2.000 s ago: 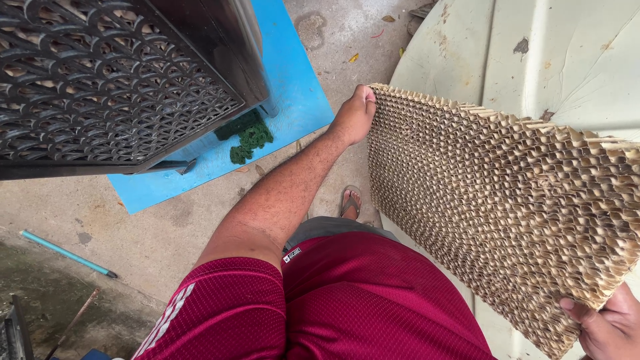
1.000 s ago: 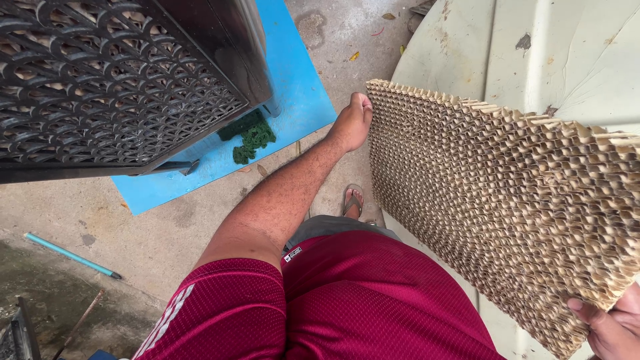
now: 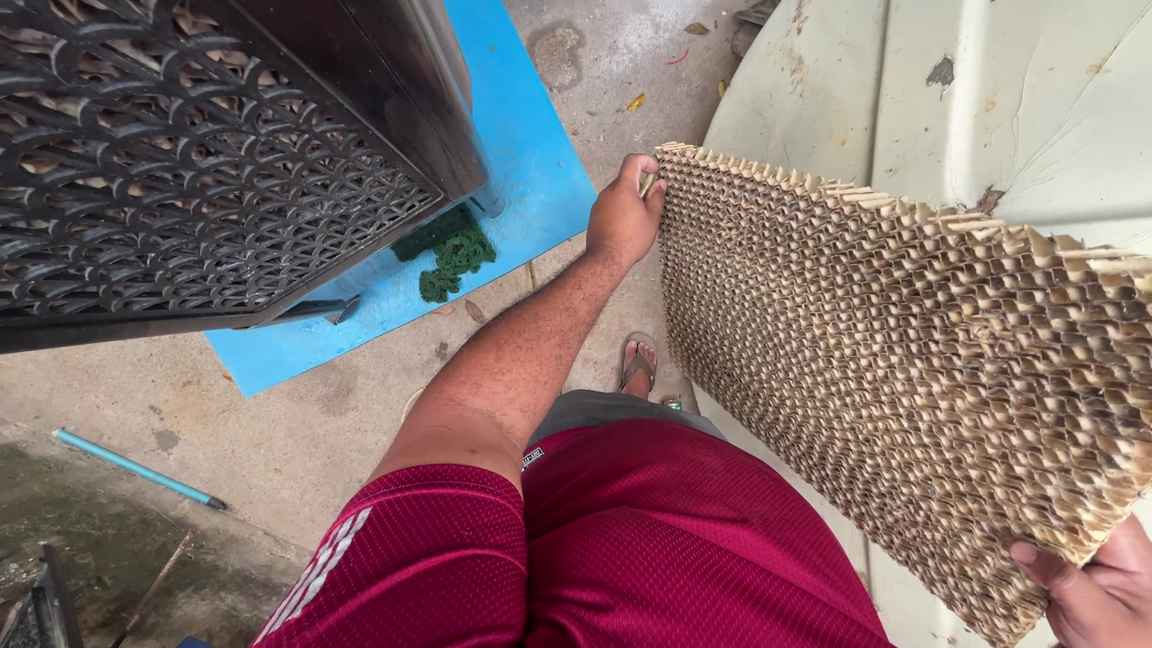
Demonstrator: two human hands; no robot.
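Note:
A tan honeycomb evaporative cooling pad (image 3: 900,360) spans the right side of the head view, held tilted between both hands. My left hand (image 3: 627,209) grips its upper left corner, fingers curled over the edge. At the lower right corner is my right hand (image 3: 1093,580), its thumb on the pad's front face and its fingers mostly hidden behind. Over at the upper left stands a black panel with a scalloped plastic grille (image 3: 207,171), part of a larger dark housing. A dark green fibrous clump (image 3: 457,256) lies beside the housing's base.
The housing stands on a blue sheet (image 3: 531,153) on the concrete floor (image 3: 270,432). Behind the pad is a large pale, cracked panel (image 3: 801,90). A teal pole (image 3: 139,468) and a thin rusty rod (image 3: 162,576) lie at the lower left. A sandaled foot (image 3: 639,360) is below.

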